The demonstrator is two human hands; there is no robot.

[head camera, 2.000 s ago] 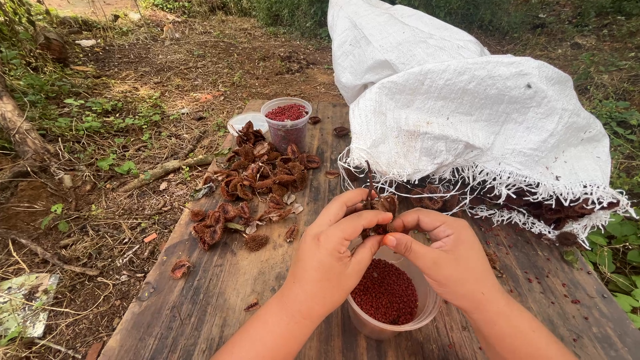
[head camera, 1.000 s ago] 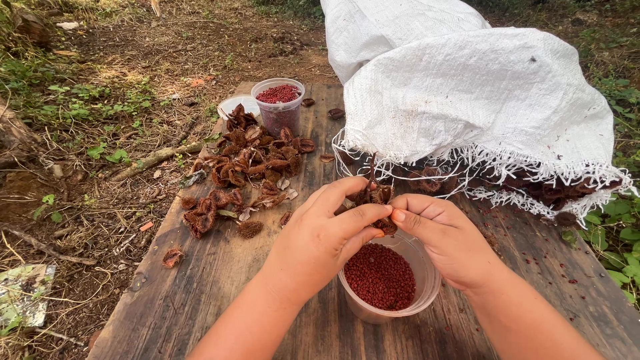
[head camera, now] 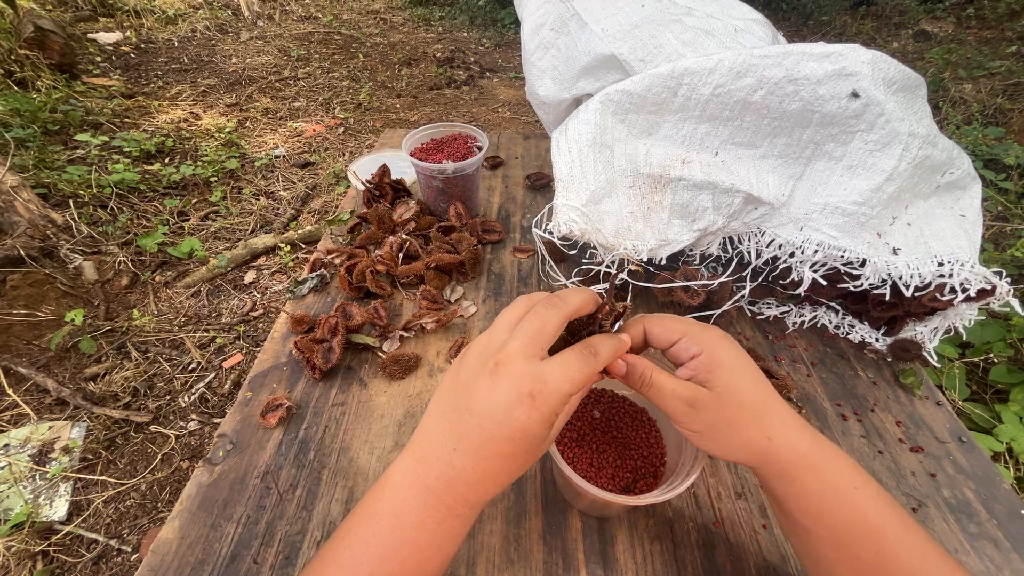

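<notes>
My left hand (head camera: 520,384) grips a dried brown annatto pod cluster (head camera: 596,320), partly hidden behind its fingers. At the cluster's near side, the thumb and forefinger of my right hand (head camera: 704,384) pinch close against the left fingertips; what they hold is too small to tell. Directly below both hands stands a clear plastic cup (head camera: 684,472), partly filled with small red annatto seeds (head camera: 612,444). A heap of dried, spiky pods (head camera: 416,252), several split apart, lies to the left.
A second plastic cup (head camera: 450,180) of red seeds stands behind the heap, beside a plastic lid (head camera: 380,166). A white woven sack (head camera: 760,152) with a frayed mouth covers more pods at the right of the wooden table (head camera: 320,480). Loose seeds and single pods are scattered about.
Both hands stay together above the near cup, still at the pod cluster, with small shifts of the fingers.
</notes>
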